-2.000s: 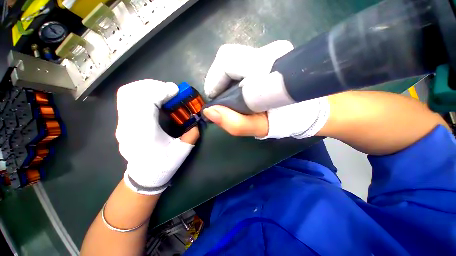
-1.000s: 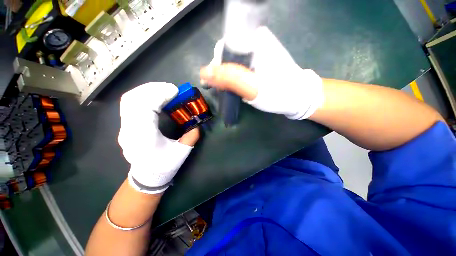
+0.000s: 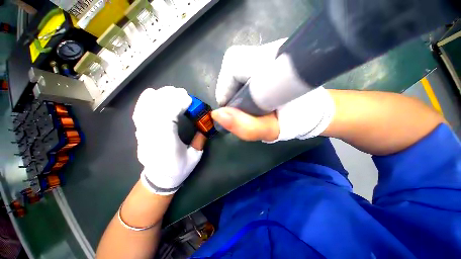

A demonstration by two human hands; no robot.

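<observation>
My left hand [image 3: 166, 135], in a white glove with a bare fingertip showing, holds a coil component [image 3: 204, 121] with orange-copper winding and a blue end above the bench. My right hand [image 3: 273, 114], in a white glove with a bare thumb, grips the dark grey dispensing syringe [image 3: 333, 48] near its pale band. The syringe slants from the upper right down to the coil. Its tip is at the coil's right side; my right thumb partly hides it, so I cannot tell if they touch.
A pale metal fixture [image 3: 146, 48] with clear upright slots crosses the upper left. A block of coils [image 3: 43, 141] stands at the left. Behind the fixture are a round dial [image 3: 70, 50] and a yellow bin [image 3: 108, 17]. The green bench's front edge [image 3: 242, 183] runs diagonally before my body.
One second ago the syringe was upright and away from the coil. My right hand has tilted it and brought its tip back to the coil. My left hand has turned the coil.
</observation>
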